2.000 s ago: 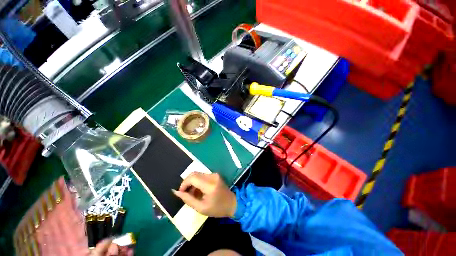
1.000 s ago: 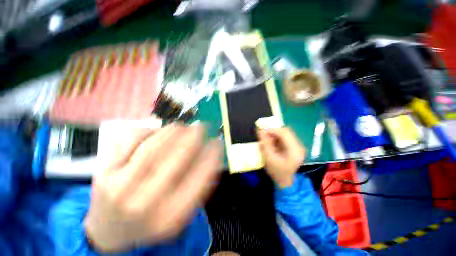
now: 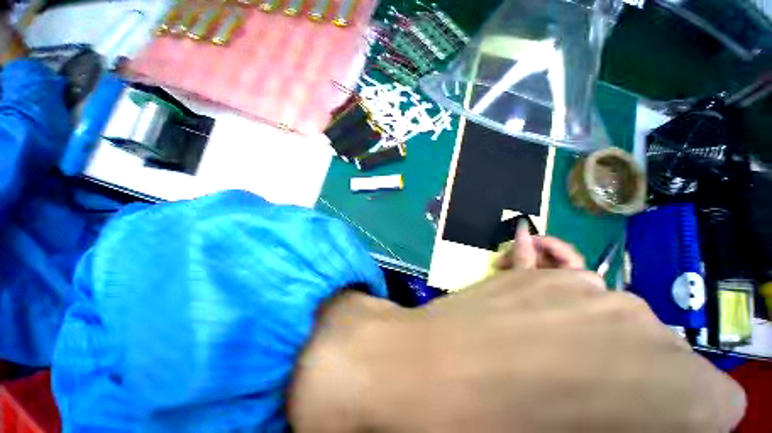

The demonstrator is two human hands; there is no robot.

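The large black pad sheet with its cream border lies on the green mat. A bare cream patch shows at its lower right. My right hand is at that corner, mostly hidden behind my left hand, with a small black adhesive pad at its fingertips. My left hand fills the lower foreground, back towards me; its fingertips are hidden, so I cannot tell if it holds anything. A white cell with a yellow end lies on the mat, left of the sheet.
Black cells lie beside loose white strips, with circuit boards behind. Pink sheet with yellow-edged cells at back left; solder spool left. Clear hood overhangs the sheet. Tape roll and blue box right. Another person's blue sleeve left.
The view has swung left. My left hand has moved from the left across to the sheet's lower corner, over my right hand. The small black pad now shows at my right fingertips.
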